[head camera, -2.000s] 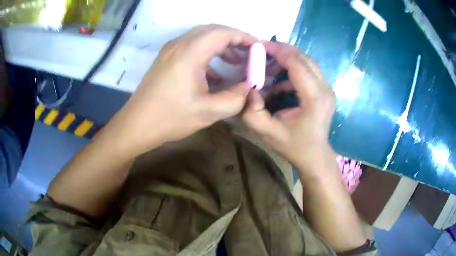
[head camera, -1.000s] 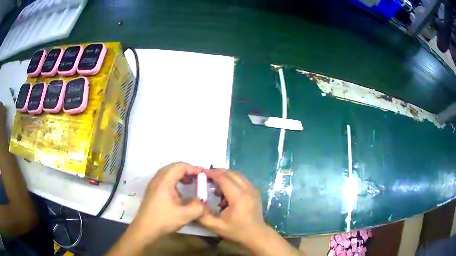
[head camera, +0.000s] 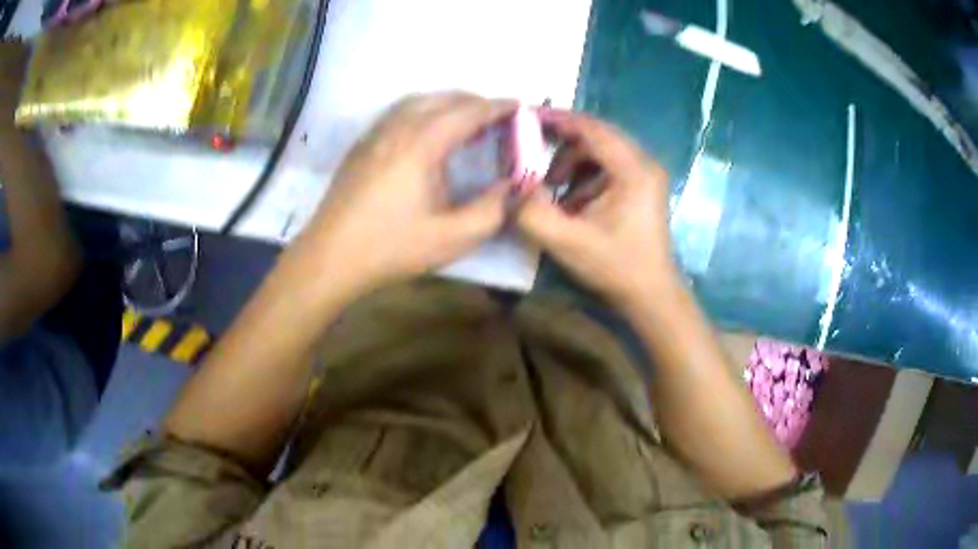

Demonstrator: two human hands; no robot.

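A small pink watch housing (head camera: 530, 146) is held edge-on between my two hands, above the front edge of the white bench surface. My left hand (head camera: 418, 182) pinches its left side with thumb and fingertips. My right hand (head camera: 606, 198) pinches its right side. The housing and fingertips are blurred, and its faces are mostly hidden. I cannot tell whether a small dark part is at its edge.
The yellow-topped box (head camera: 118, 64) with a red light and a black cable (head camera: 281, 139) is at upper left. A white-handled knife (head camera: 716, 49) lies on the green mat (head camera: 772, 161). Pink parts (head camera: 786, 391) are below the bench at right. Another person's arm (head camera: 38, 225) is at left.
The view has tilted down again from the wider bench view, so my forearms and lap show. The housing stays pinched between both hands and now shows a wider side.
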